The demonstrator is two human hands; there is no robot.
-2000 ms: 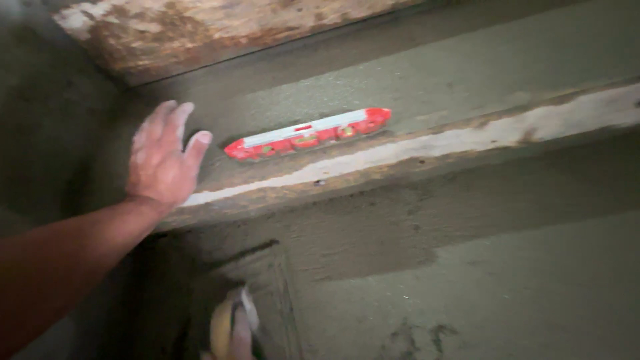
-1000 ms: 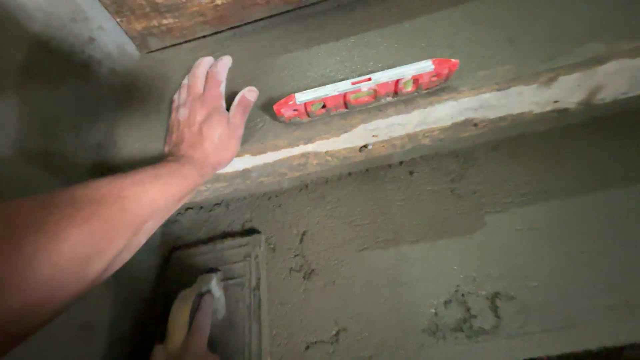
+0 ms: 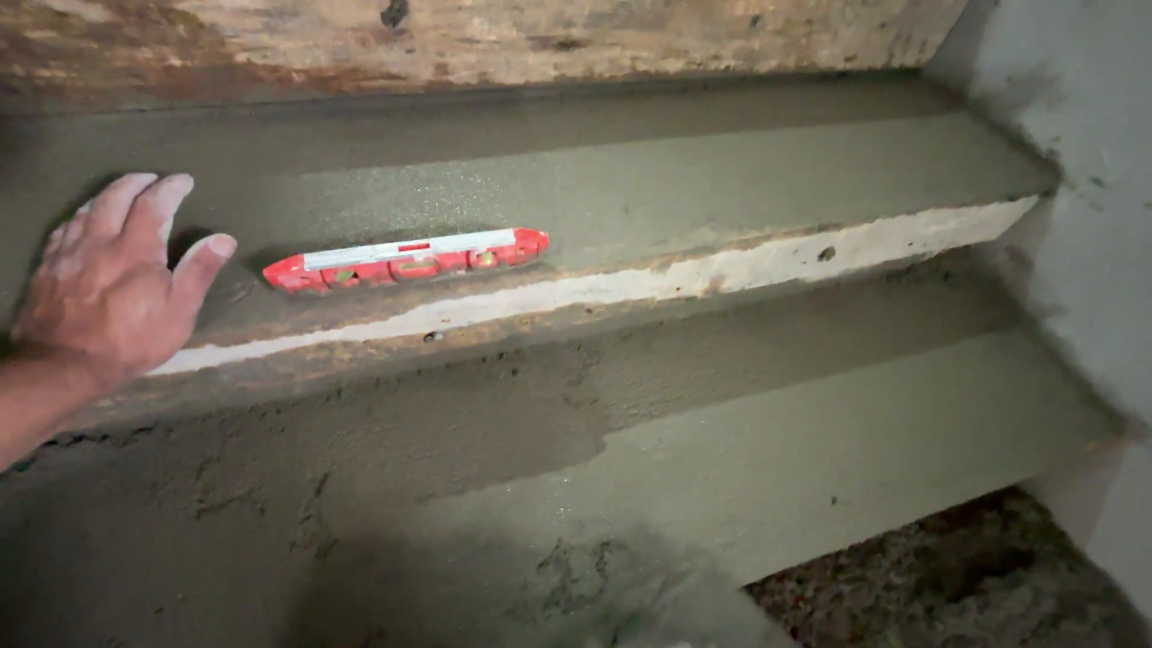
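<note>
My left hand (image 3: 112,279) rests with its fingers apart at the left end of the upper concrete step (image 3: 684,171), holding nothing. To the right of it, a red torpedo level (image 3: 409,261) with a pale top edge and several vials lies on that step, close to the front edge. Hand and level do not touch. Below the step's edge runs a pale, worn board face (image 3: 630,283). The lower step (image 3: 810,441) has wet-looking mortar, rough at the left and smoother at the right. My right hand cannot be made out.
A stained wooden board (image 3: 540,40) stands behind the upper step. At the right a grey wall (image 3: 1071,108) meets the ends of both steps. Past the front edge of the lower step, at the bottom right, is a dark, rough surface (image 3: 936,567).
My right hand, seen earlier on a plastering float at the lower step's left end, is out of sight now, and so is the float. The view has swung right. My left hand stays on the upper step.
</note>
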